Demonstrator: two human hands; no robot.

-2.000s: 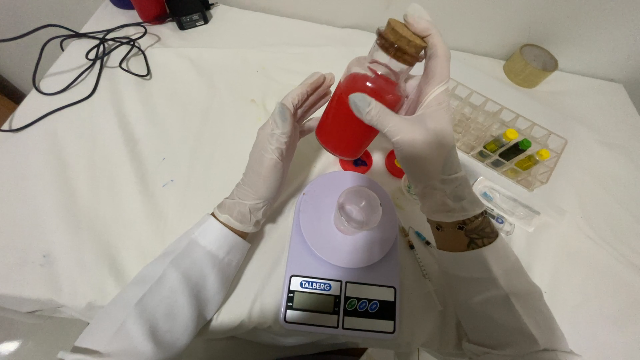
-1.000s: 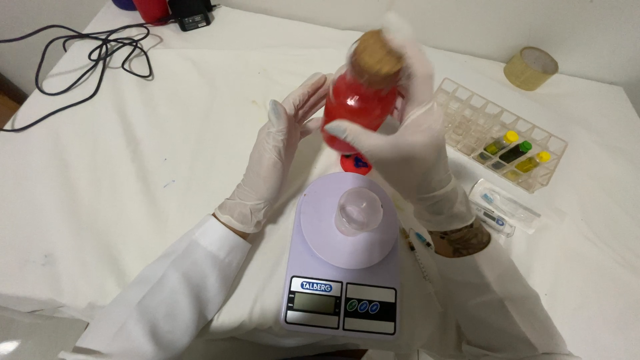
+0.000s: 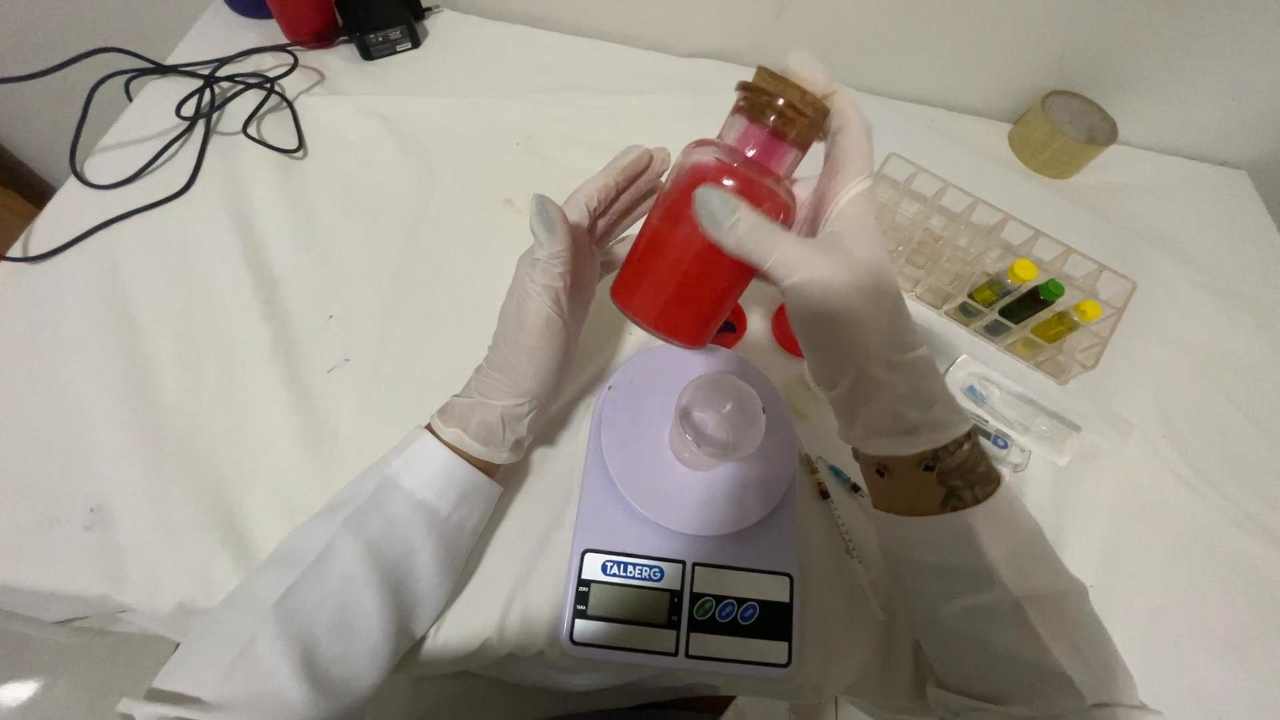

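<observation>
My right hand [image 3: 845, 270], in a pale glove, grips a corked glass bottle of red liquid [image 3: 690, 245], which tilts with its cork stopper [image 3: 785, 100] toward the upper right. Beside the bottle's left side is my gloved left hand [image 3: 560, 280], fingers raised and holding nothing; whether its fingertips touch the glass I cannot tell. Below stands a lilac Talberg digital scale [image 3: 690, 510] with a small clear plastic cup [image 3: 715, 420] on its round platform. Two red round objects [image 3: 730, 325] lie behind the scale, partly hidden by the bottle and my right hand.
Right of my hand a clear plastic rack [image 3: 1085, 345] holds several capped tubes. Near it are a packaged item [image 3: 1015, 405] and a roll of tape [image 3: 1062, 135]. Syringes [image 3: 840, 500] lie beside the scale. A black cable [image 3: 200, 110] and adapter [image 3: 385, 30] are at the back left.
The bottle in my right hand has changed its tilt between frames; its cork leaned toward the camera one second ago and now points to the upper right. My left hand has stayed in about the same place.
</observation>
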